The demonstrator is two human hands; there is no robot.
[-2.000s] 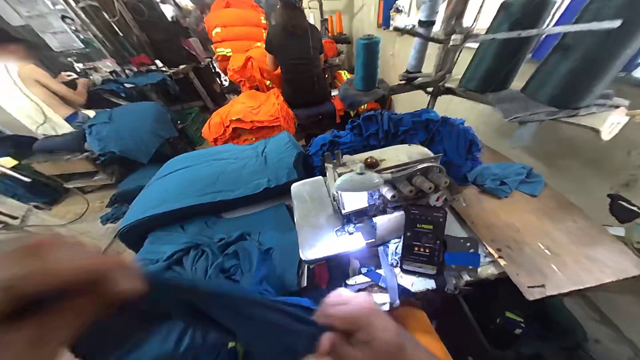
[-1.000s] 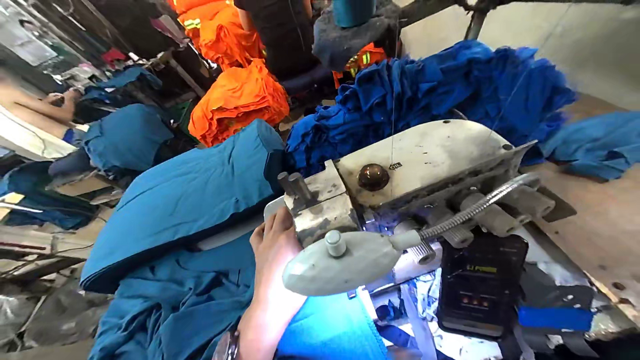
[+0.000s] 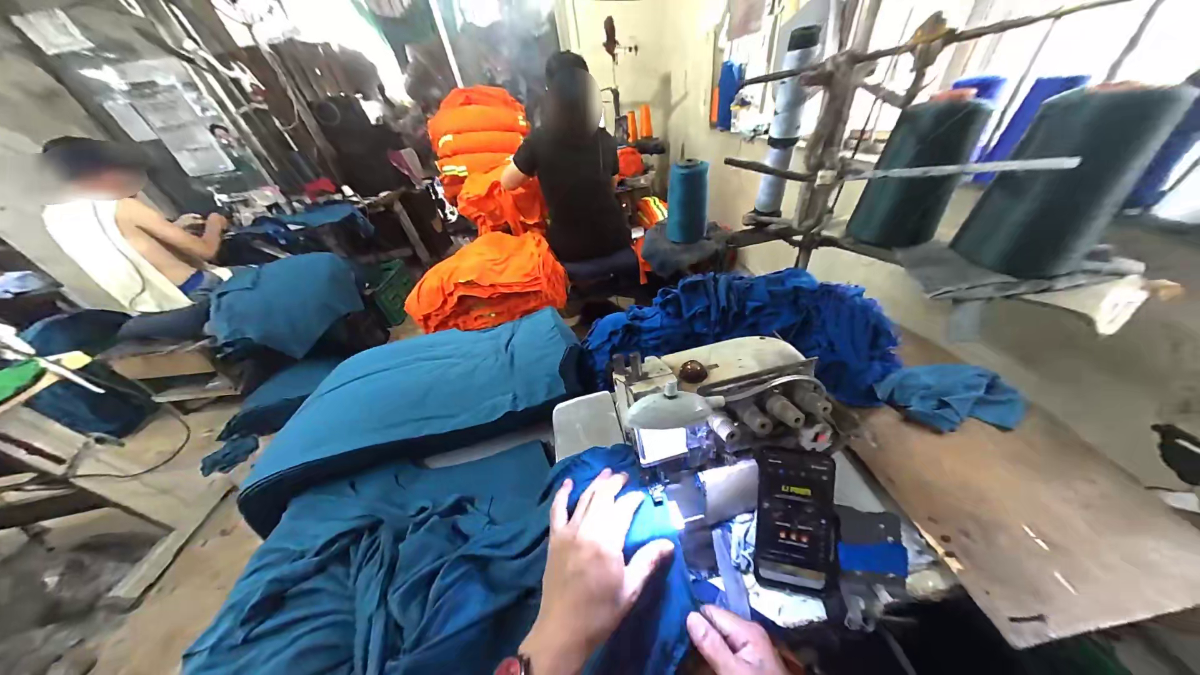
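An overlock sewing machine (image 3: 717, 384) stands in front of me, its lamp lighting the needle area. Teal fabric (image 3: 656, 553) runs from the presser foot toward me. My left hand (image 3: 595, 562) lies on it with fingers spread, pressing it down just left of the needle area. Nearer to me, my right hand (image 3: 736, 642) has its thumb and fingers at the right edge of the fabric; its lower part is cut off by the frame. More loose teal fabric (image 3: 403, 562) spreads to the left of my hands.
A smartphone (image 3: 795, 520) lies right of the needle area, near scraps. Beyond the machine is a blue fabric pile (image 3: 750, 309); a folded teal stack (image 3: 422, 394) lies left. A wooden board (image 3: 1041, 506) extends right. Large thread cones (image 3: 919, 169) stand upper right. Two people sit farther back, near orange garments (image 3: 492, 281).
Two seconds ago both hands were near me with the fabric between them, away from the machine. Now the fabric is at the presser foot and my left hand lies flat on it. The view has shifted.
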